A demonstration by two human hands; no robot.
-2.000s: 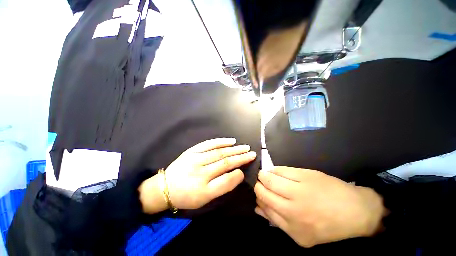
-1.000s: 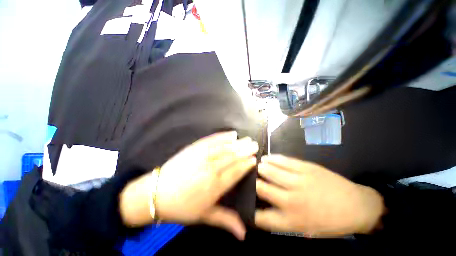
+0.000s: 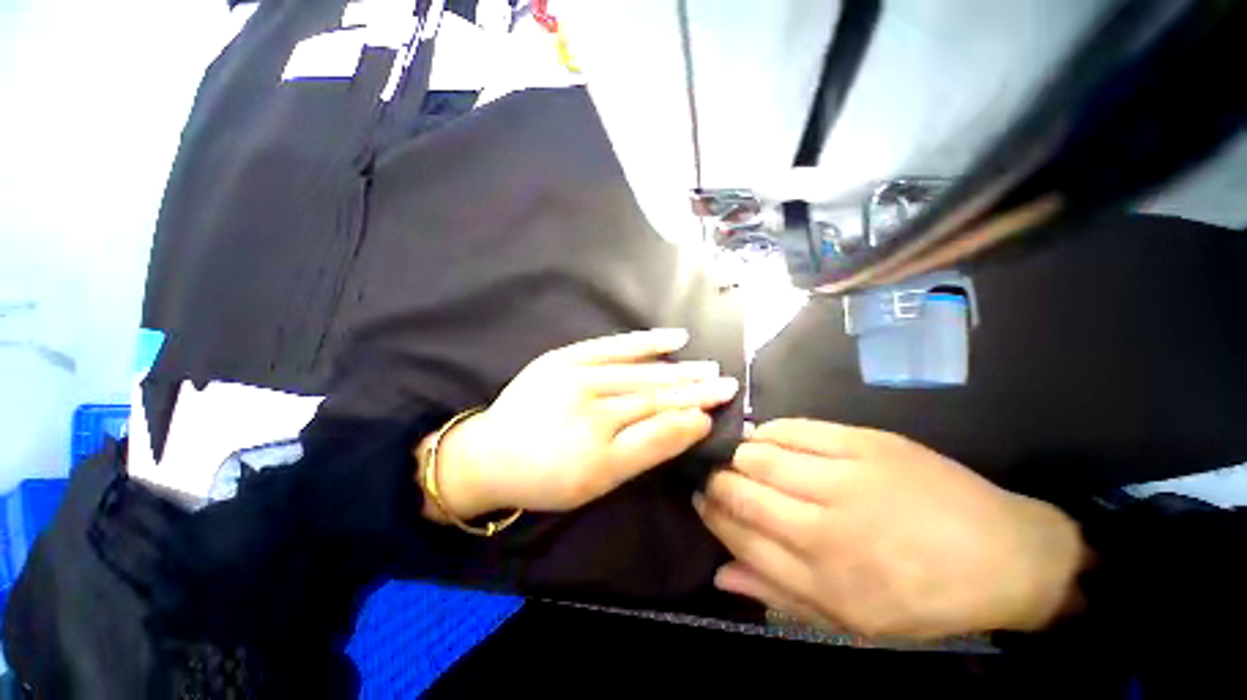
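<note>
A dark cut panel (image 3: 506, 246) lies under the sewing machine head (image 3: 780, 103), its right edge running down from the bright light at the presser foot (image 3: 745, 267). My left hand (image 3: 588, 424), with a gold bracelet, lies flat on the panel, fingers spread a little and pointing to the edge. My right hand (image 3: 889, 527) pinches the panel's edge just below the needle area, thumb hidden. A clear attachment (image 3: 912, 339) with a blue rim sits right of the needle. The needle itself is lost in glare.
A dark panel stack (image 3: 260, 233) with white pieces (image 3: 328, 55) lies at the left. A second dark pile (image 3: 1094, 356) lies at the right. Red and yellow scissors handles (image 3: 558, 34) show behind. Blue crates (image 3: 424, 632) are below the table edge, where a measuring tape (image 3: 656, 618) runs.
The view has shifted, showing more of the machine's white body. My left hand has come off the edge and flattened on the panel. My right hand stays at the edge, slightly further right in the picture.
</note>
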